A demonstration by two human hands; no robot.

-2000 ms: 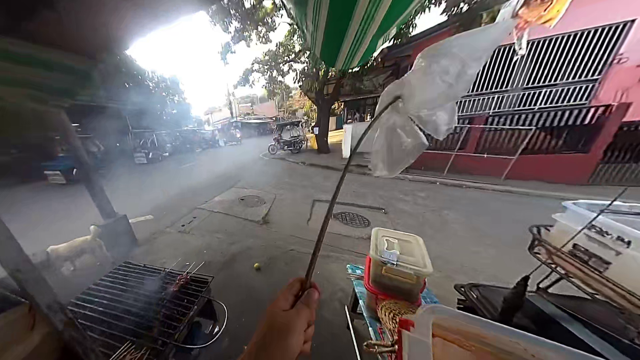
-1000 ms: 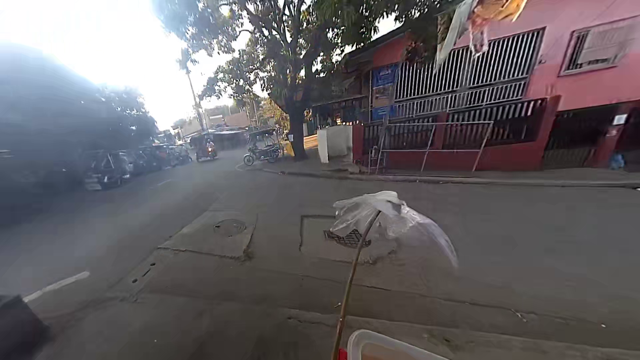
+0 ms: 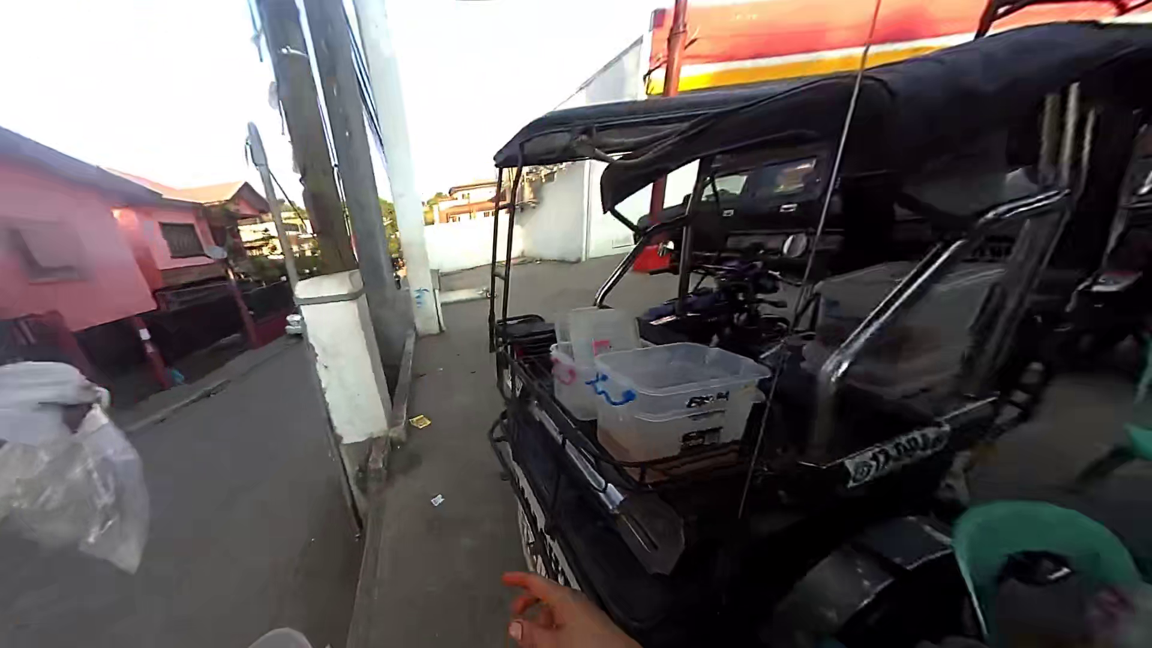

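Note:
My right hand reaches in at the bottom centre, index finger stretched out to the left and the other fingers partly curled, with nothing seen in it. It is nearest to the dark rear edge of a black-roofed tricycle sidecar. On the sidecar's rear rack are translucent plastic tubs with handwritten marks, one with a blue handle. A crumpled clear plastic bag hangs at the left edge; its stick is not visible. My left hand is out of view.
A green plastic chair stands at the lower right beside a dark rounded metal object. A white concrete post and a low curb separate the road from the pavement. The rim of a translucent object shows at the bottom.
The view has swung far to the right, from the street and grill to the tricycle. The plastic bag is now at the left edge. The hand seen earlier gripping the stick is out of view.

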